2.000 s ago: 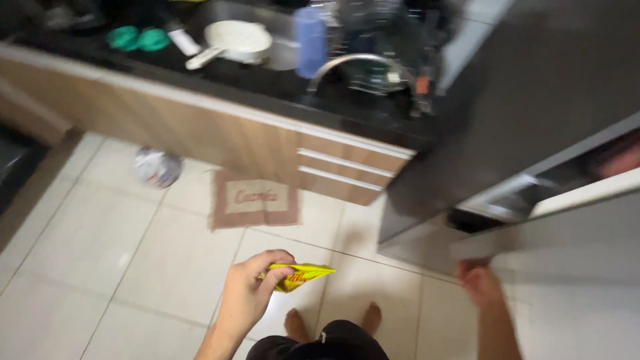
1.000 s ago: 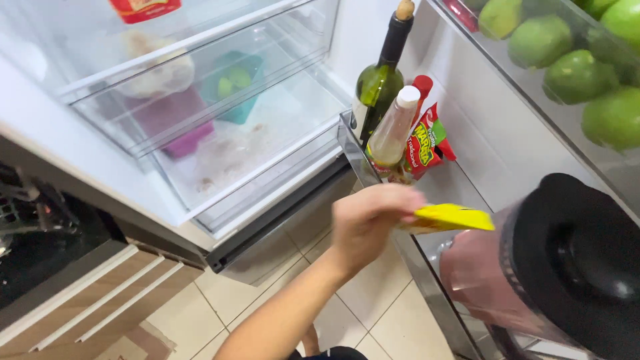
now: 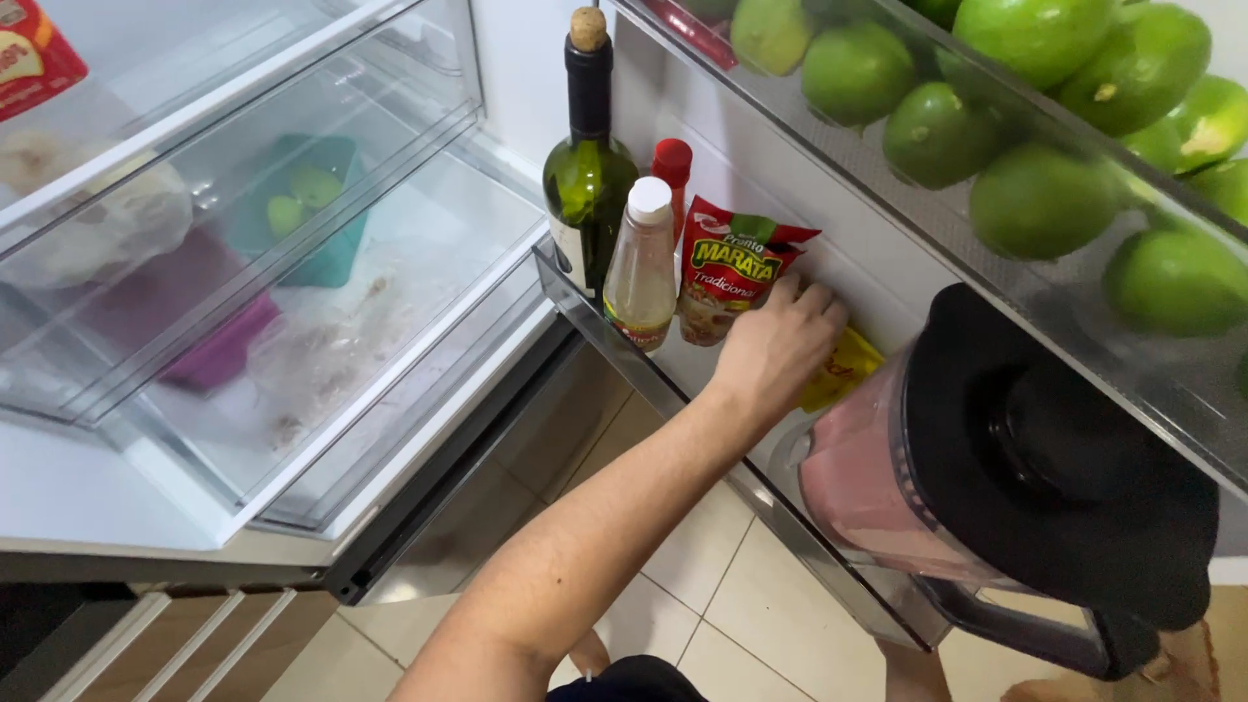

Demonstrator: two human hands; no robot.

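My left hand (image 3: 785, 336) reaches into the lower shelf of the fridge door. Its bent fingers are at the right edge of a red Maratá pouch (image 3: 731, 278), and a yellow packet (image 3: 840, 370) stands partly behind the hand. Whether the fingers grip either one is hidden. Left of the pouch are a clear bottle with a white cap (image 3: 641, 268), a red-capped bottle (image 3: 673, 164) and a corked green wine bottle (image 3: 588, 185). To the right lies a blender jar (image 3: 858, 478) with pink contents and a black lid (image 3: 1053, 468). My right hand is out of sight; a forearm piece shows at the bottom edge.
Several green limes (image 3: 1043, 200) fill the upper door shelf. The shelf's clear front rail (image 3: 673, 390) runs below my left forearm. At left, the open fridge has a clear drawer (image 3: 322, 468) with a teal container (image 3: 341, 210) and a purple container (image 3: 219, 341). Tiled floor lies beneath.
My left hand, seen holding the yellow packet in front of the door shelf, has moved in among the items there. The packet now stands between the pouch and the blender jar.
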